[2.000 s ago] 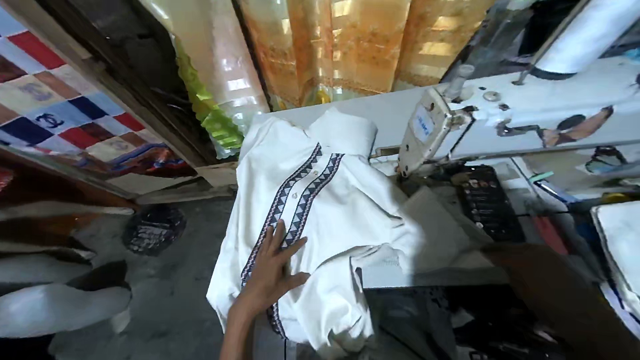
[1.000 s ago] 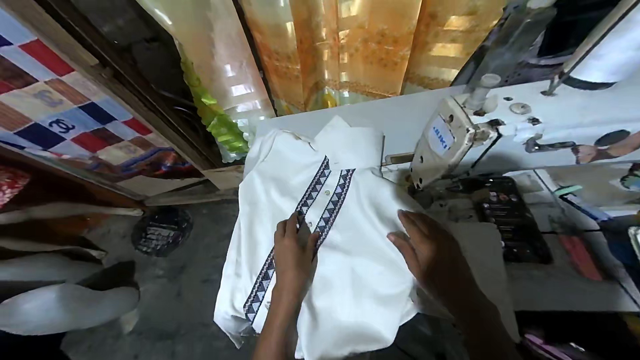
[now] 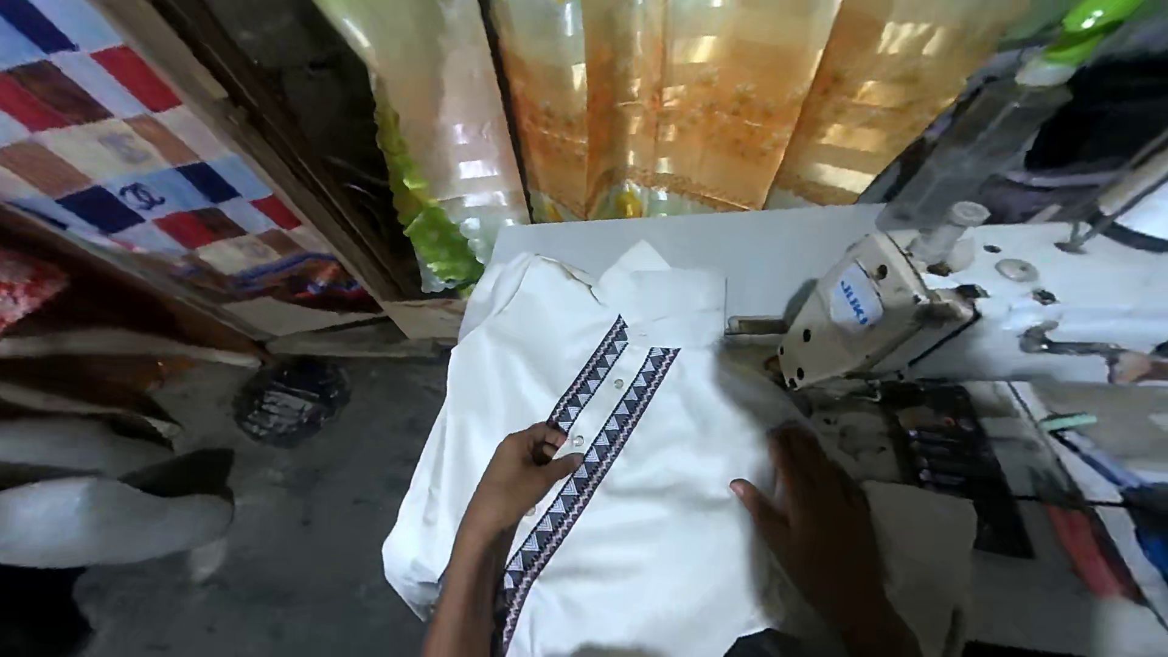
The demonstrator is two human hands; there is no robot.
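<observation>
A white long-sleeved shirt (image 3: 675, 474) lies front up on the pale table, its collar toward the back edge. Two dark patterned trim bands (image 3: 593, 465) run down its front, with a buttoned placket (image 3: 598, 411) between them. My left hand (image 3: 525, 474) is at the placket, thumb and fingertips bent close around its edge near a button. Over the shirt's right side is my right hand (image 3: 812, 511), fingers apart, holding nothing; whether it presses the cloth I cannot tell.
A white Juki sewing machine (image 3: 858, 306) stands right of the collar. Behind the table (image 3: 785, 246) hang orange curtains (image 3: 675, 109). A dark phone-like object (image 3: 958, 465) and a red item (image 3: 1081, 547) lie at the right. Checked cloth (image 3: 137, 155) hangs at the left, above the grey floor.
Two seconds ago the shirt's lower right side was bunched; now it lies flatter. My right hand has come in from the far right onto the shirt's side. My left fingertips have drawn together at the placket.
</observation>
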